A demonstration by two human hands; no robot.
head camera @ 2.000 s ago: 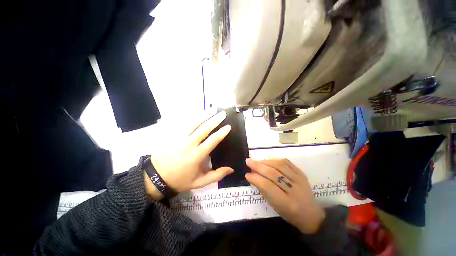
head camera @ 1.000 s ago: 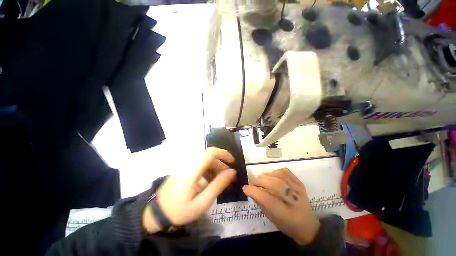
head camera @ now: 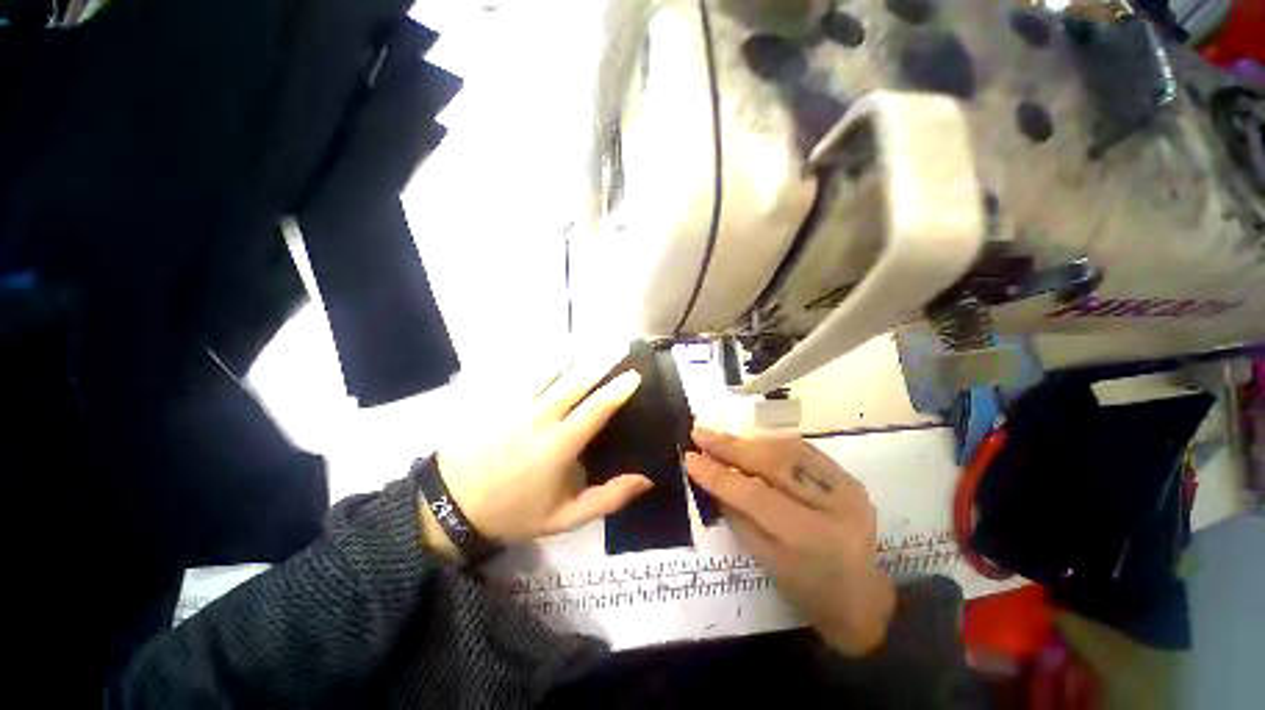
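A narrow black fabric piece (head camera: 647, 479) lies on the white table, its far end at the needle area of the sewing machine (head camera: 777, 180). My left hand (head camera: 541, 451) lies on its left side with fingers spread, fingertips near the far end and thumb across the middle. My right hand (head camera: 798, 520) has its fingertips together at the piece's right edge. A narrow dark strip shows beside the piece under these fingers, with a light gap between. The machine head partly hides the presser foot and needle.
A large heap of black pieces (head camera: 153, 264) lies at left, with one strip (head camera: 375, 312) sticking out. A ruler scale (head camera: 624, 590) runs along the front edge. At right are red scissor handles (head camera: 975, 506), a black pile (head camera: 1089, 499), a light blue scrap (head camera: 979, 416) and red cloth (head camera: 1010, 627).
My left hand's fingers have gone from curled over the piece to spread along its left side. A dark strip and light gap now show at the right edge. The camera view has shifted slightly.
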